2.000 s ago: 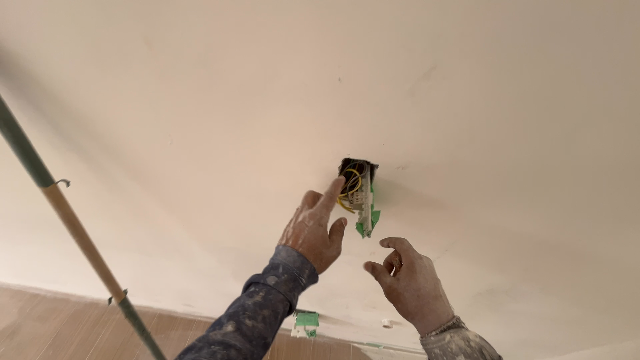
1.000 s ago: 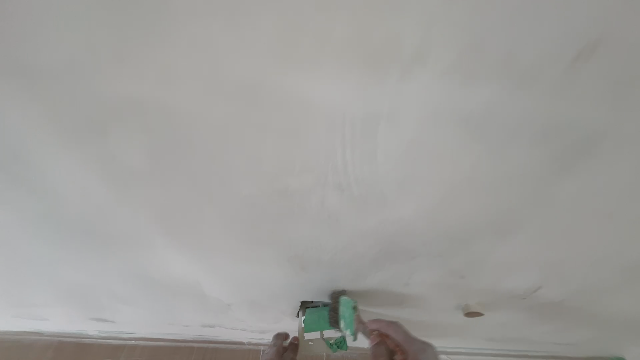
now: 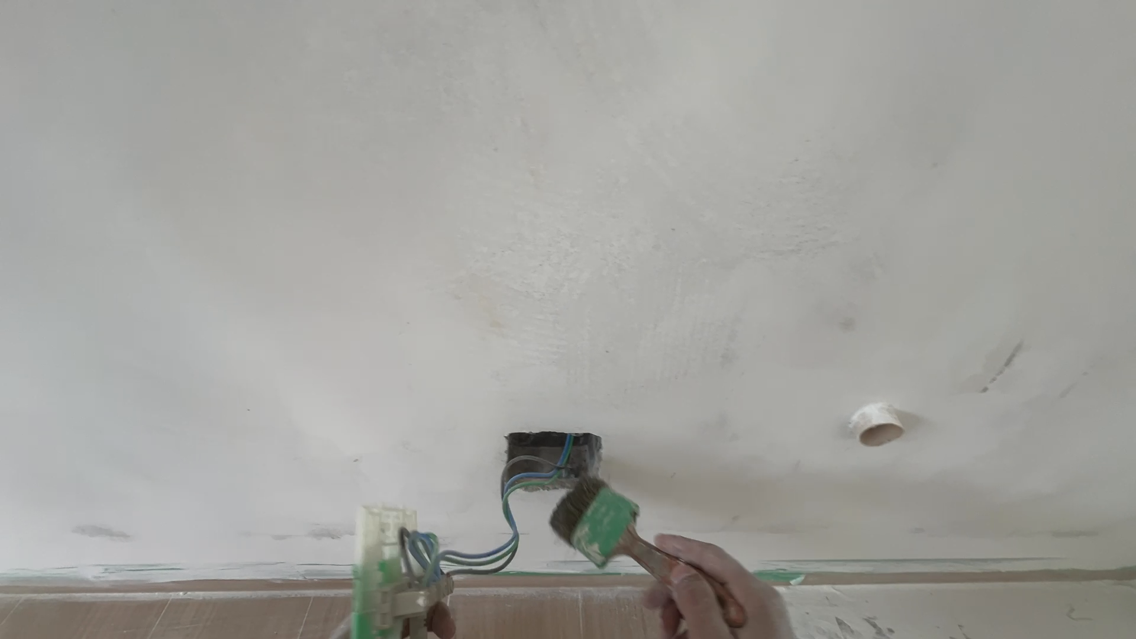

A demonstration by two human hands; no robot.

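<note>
A paintbrush (image 3: 603, 524) with dark bristles, a green ferrule and a wooden handle is gripped in my right hand (image 3: 719, 590), its bristles just below the wall box (image 3: 552, 457). Blue, green and dark wires (image 3: 510, 524) run out of this recessed box to the back of a white electrical faceplate (image 3: 382, 568) partly covered with green tape. My left hand (image 3: 439, 619) holds the faceplate from below at the bottom edge; most of that hand is hidden or out of view.
A short white pipe stub (image 3: 879, 424) sticks out of the plastered wall (image 3: 568, 222) to the right of the box. Along the wall's foot runs a strip with green tape scraps (image 3: 785, 577), above a brownish tiled floor (image 3: 222, 615).
The faceplate is now out to the left of the box, with its wires exposed. Two seconds ago my right hand held no brush. The view has shifted a lot.
</note>
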